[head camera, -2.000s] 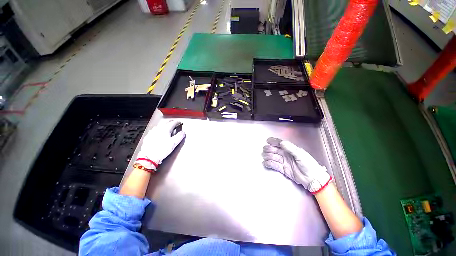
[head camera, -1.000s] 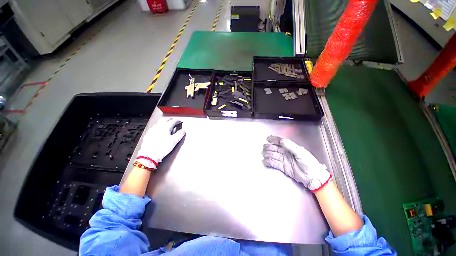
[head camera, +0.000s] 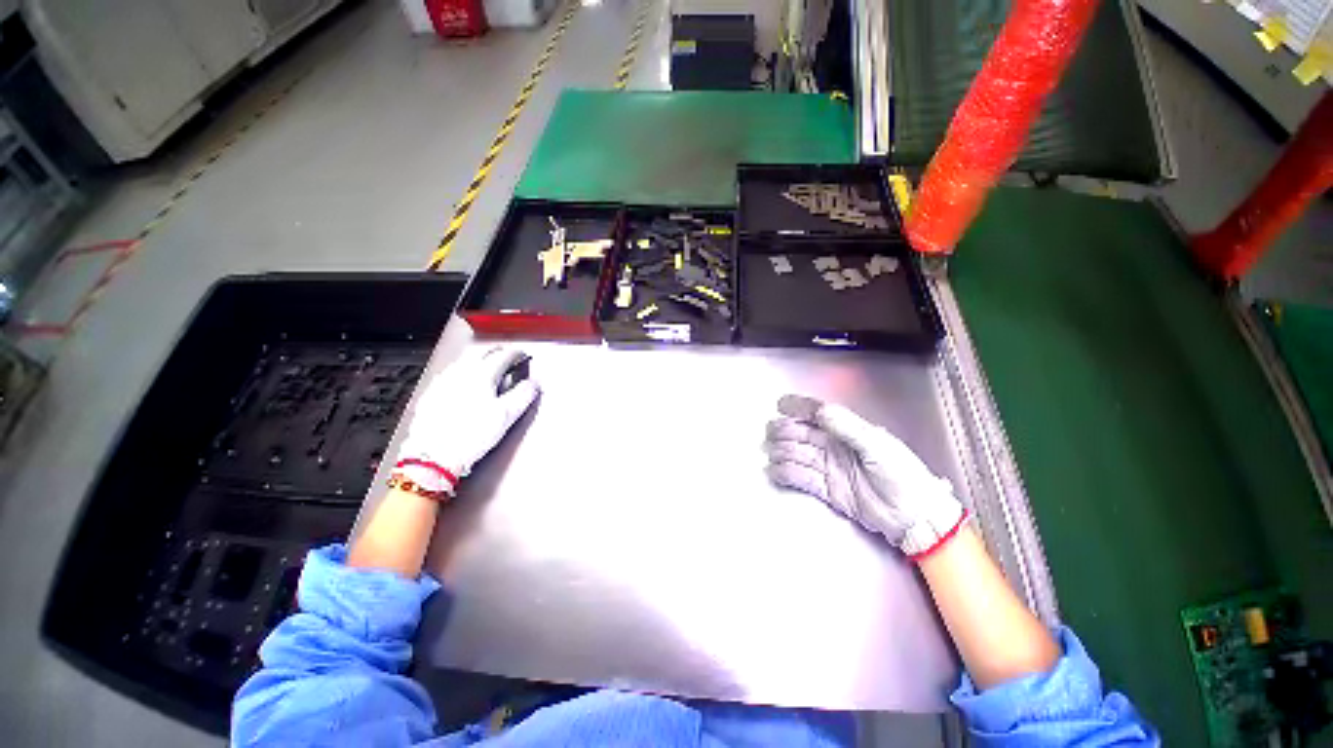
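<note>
My left hand (head camera: 465, 414), in a white-grey knit glove with a red cuff, rests on the left edge of the shiny metal bench top (head camera: 629, 512). Its fingers are loosely curled, with a small dark patch between thumb and fingers; no held object can be made out. My right hand (head camera: 863, 471), gloved the same way, rests on the right part of the bench top, fingers together and slightly bent, thumb apart, holding nothing. A green circuit board (head camera: 1243, 658) with dark parts lies on the green belt at lower right, cut off by the picture's edge.
Black parts trays (head camera: 835, 341) at the back hold tan cross-shaped pieces (head camera: 573, 257), black strips with yellow ends (head camera: 676, 271) and grey pieces (head camera: 852, 272). A black bin (head camera: 103, 504) at left holds black carriers (head camera: 310, 417). A red-wrapped post (head camera: 994, 124) stands beyond the right corner.
The circuit board on the belt has shifted slightly down and to the right. Both hands have stayed in place. The view has tilted very slightly.
</note>
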